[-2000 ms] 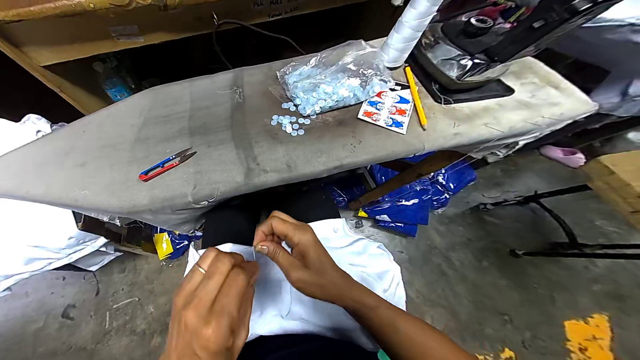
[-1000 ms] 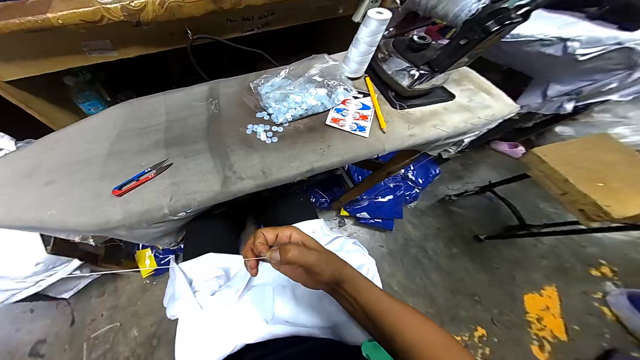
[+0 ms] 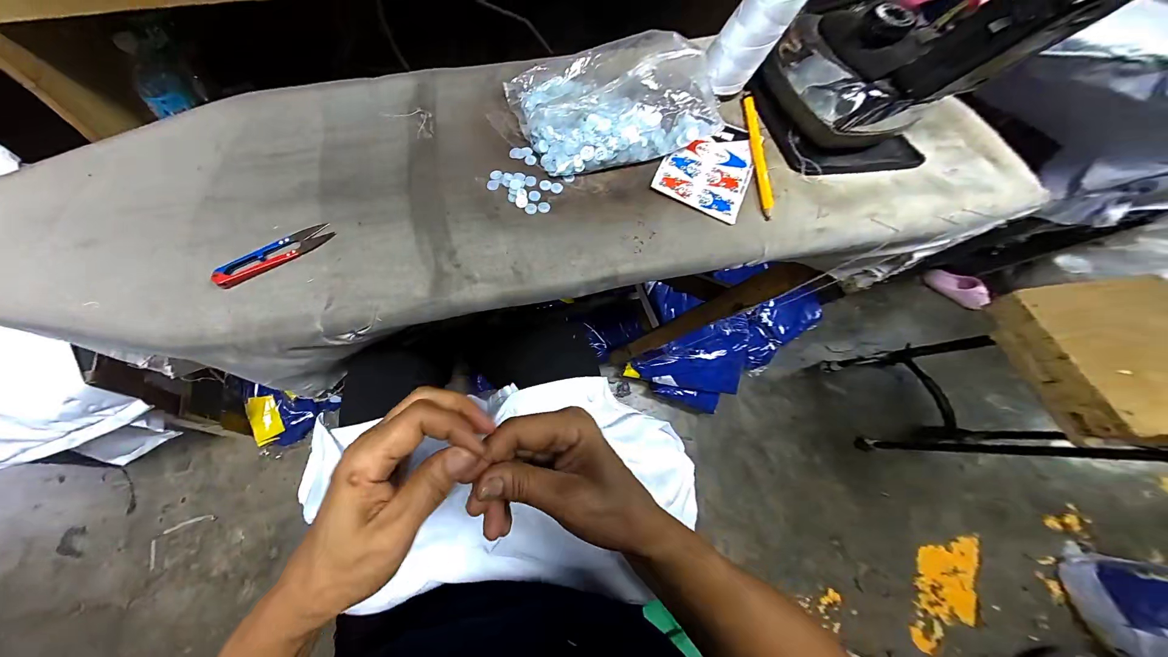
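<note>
My left hand (image 3: pixel 392 493) and my right hand (image 3: pixel 557 474) meet fingertip to fingertip over a white garment (image 3: pixel 511 557) on my lap. Each pinches at the meeting point; a thread shows there in the earlier frames, but now the fingers hide what is between them. Thread snips (image 3: pixel 272 256) with blue and red handles lie on the grey cloth-covered board (image 3: pixel 365 182). Farther back, small pale blue buttons (image 3: pixel 525 190) lie loose beside a clear plastic bag of buttons (image 3: pixel 611 109). A printed card (image 3: pixel 707 178), a yellow pencil (image 3: pixel 758 160) and a white thread cone (image 3: pixel 750 46) are right of it.
An iron (image 3: pixel 844 82) rests on a black pad at the board's right. Blue plastic-wrapped packets (image 3: pixel 703 360) lie beneath the board. White cloth (image 3: pixel 64 401) is at the left, and a wooden-topped stool (image 3: pixel 1095 356) at the right. A plastic bottle (image 3: pixel 162 82) stands behind.
My left hand, out of view a second ago, is back at my right hand's fingertips. Two seconds ago both hands were also close together over the garment.
</note>
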